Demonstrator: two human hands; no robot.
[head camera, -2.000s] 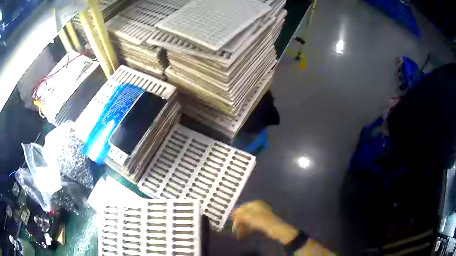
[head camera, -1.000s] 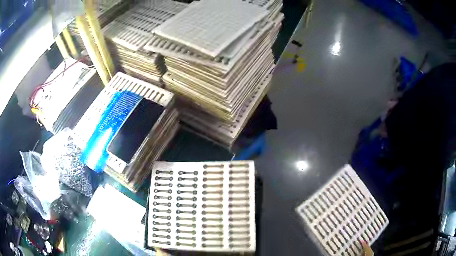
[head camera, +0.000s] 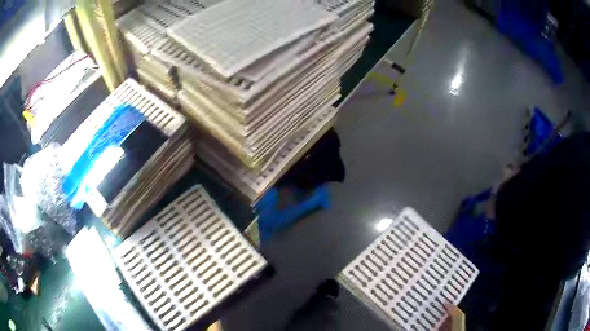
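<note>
A white slotted tray (head camera: 191, 258) lies at an angle at the lower left, its slots dark or tan. A small bit of my left hand (head camera: 215, 326) shows at its lower edge, cut off by the frame; it appears to hold this tray. A second white slotted tray (head camera: 411, 268) is at the lower right, over the floor. My right hand (head camera: 451, 319) grips its lower right edge; only the fingers show. The hidden parts of both hands are under the trays or out of frame.
A tall tray stack (head camera: 259, 123) stands behind. A lower tray stack (head camera: 152, 187) at left bears a blue packet (head camera: 107, 145) and a black phone (head camera: 139, 161). Clear bags (head camera: 45, 187) and white paper (head camera: 103, 278) lie at left. A dark-clothed person (head camera: 546, 226) is at right.
The left tray has moved left and turned at an angle. The right tray, out of view at first, has come in at the lower right and moved slightly left. The view has shifted.
</note>
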